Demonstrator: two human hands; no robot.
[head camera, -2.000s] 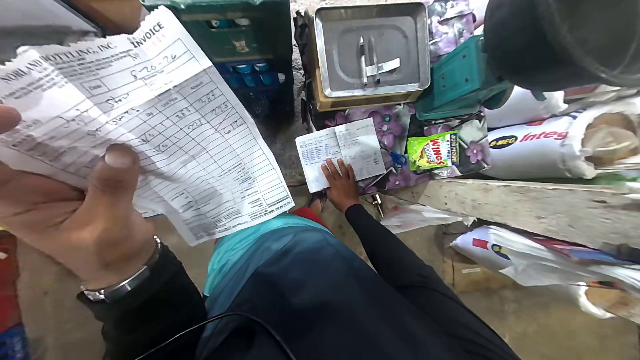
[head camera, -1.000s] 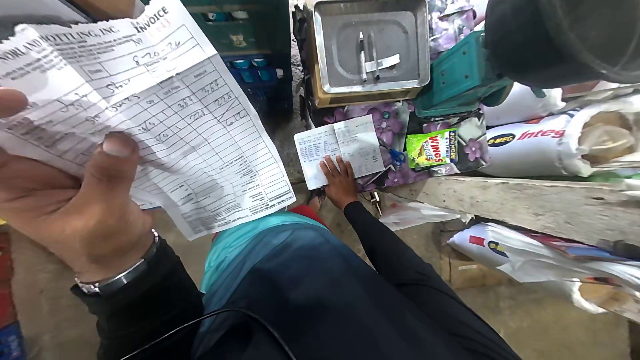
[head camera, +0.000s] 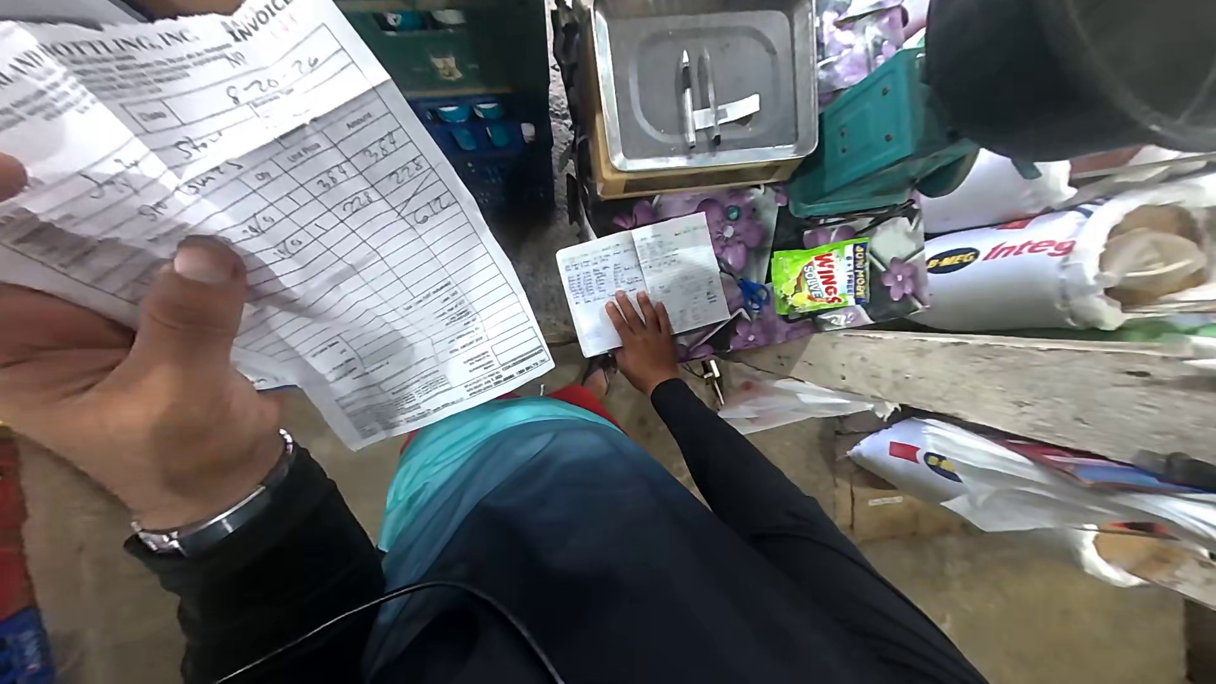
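Observation:
My left hand (head camera: 180, 351) grips a creased paper invoice (head camera: 380, 237) with printed columns and handwriting, its thumb across the front of the sheet. The fingers behind the paper are mostly hidden. Farther off, my right hand (head camera: 646, 342) rests with spread fingers on the lower part of an open notebook (head camera: 679, 266) with handwritten pages. The notebook lies on a purple flowered cover (head camera: 741, 218). Beyond it, a metal tray (head camera: 616, 114) holds a pen (head camera: 687, 100), a second slim pen-like item (head camera: 710, 100) and a paper strip (head camera: 736, 111).
A green and yellow Wings sachet (head camera: 817, 277) lies right of the notebook, beside a teal weighing scale (head camera: 855, 133). Bottle crates (head camera: 484, 47) stand behind the invoice. White sacks (head camera: 1007, 271) and a wooden plank (head camera: 997, 380) are at the right. A dark round container (head camera: 1064, 76) hangs over the upper right.

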